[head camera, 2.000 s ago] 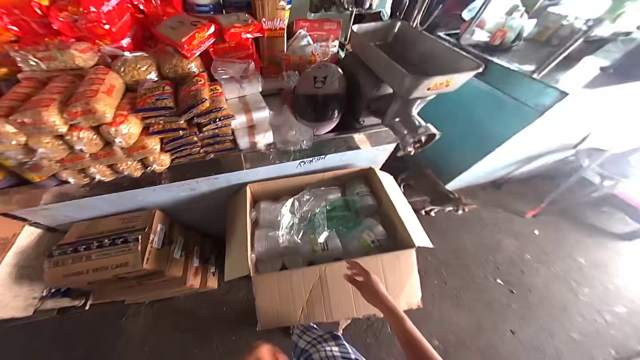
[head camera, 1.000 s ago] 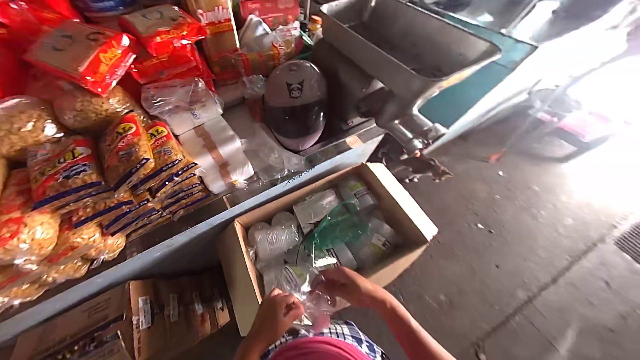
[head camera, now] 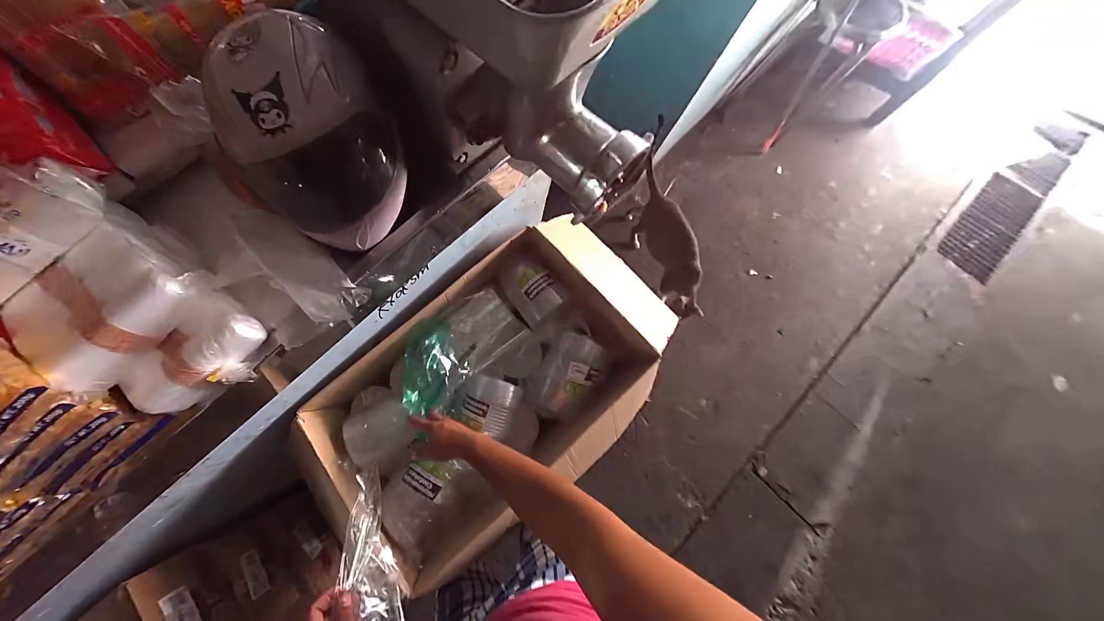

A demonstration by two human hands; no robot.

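Note:
An open cardboard box [head camera: 604,405] holds several bagged stacks of clear plastic containers [head camera: 492,405]. Over them lies a crumpled green plastic bag [head camera: 427,366]. My right hand [head camera: 444,437] reaches into the box, its fingertips at the lower end of the green bag; whether they grip it is unclear. At the bottom edge of the view, left of the box, my left hand [head camera: 335,605] holds a clear plastic bag [head camera: 366,552], which hangs beside the box's near left corner. Most of the left hand is out of view.
A metal grinder [head camera: 569,129] and a helmet [head camera: 302,129] stand on the counter [head camera: 285,405] behind the box. A cat [head camera: 671,241] is on the floor by the box's right corner. Closed cardboard boxes [head camera: 233,561] sit low at the left; wrapped white packs [head camera: 112,319] lie on the counter.
My hands, together over the box's near edge a second ago, are now apart: the left at lower left with the clear bag, the right further in by the green bag. The view has turned and come closer.

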